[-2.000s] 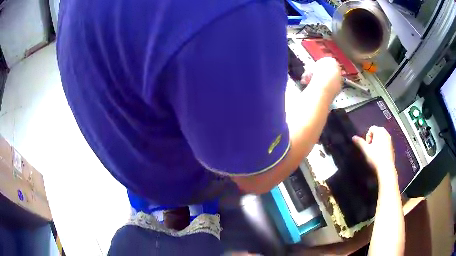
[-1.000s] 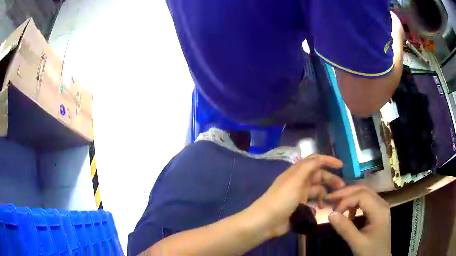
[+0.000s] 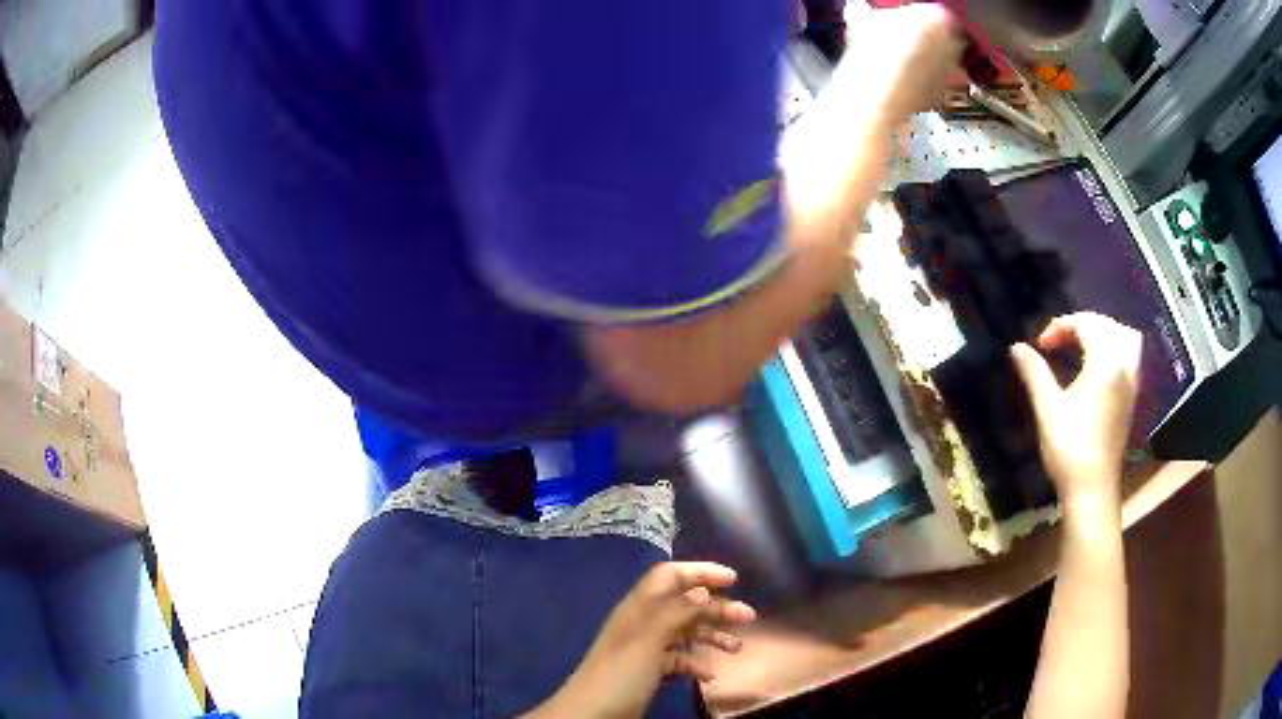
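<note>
A dark heap of black units (image 3: 984,281) lies on the bench, over the purple-grey mat (image 3: 1097,253). My right hand (image 3: 1090,386) is at the heap's right side, its fingers bent and the fingertips against the dark units. The black parts blend together, so I cannot tell if it grips one. My left hand (image 3: 668,625) is low in the picture over my dark-blue lap, fingers loosely spread, with nothing visible in it.
A co-worker in a blue shirt (image 3: 478,183) fills the upper left, one arm reaching to the perforated plate (image 3: 949,141). A teal-edged tray (image 3: 808,457) is left of the heap. An open carton (image 3: 1167,485) is at lower right, a green-lit control box (image 3: 1202,260) at right.
The view has swung back toward the bench. My hands were together over the carton's edge with a dark unit by my left hand; now they are apart, right at the heap, left over my lap.
</note>
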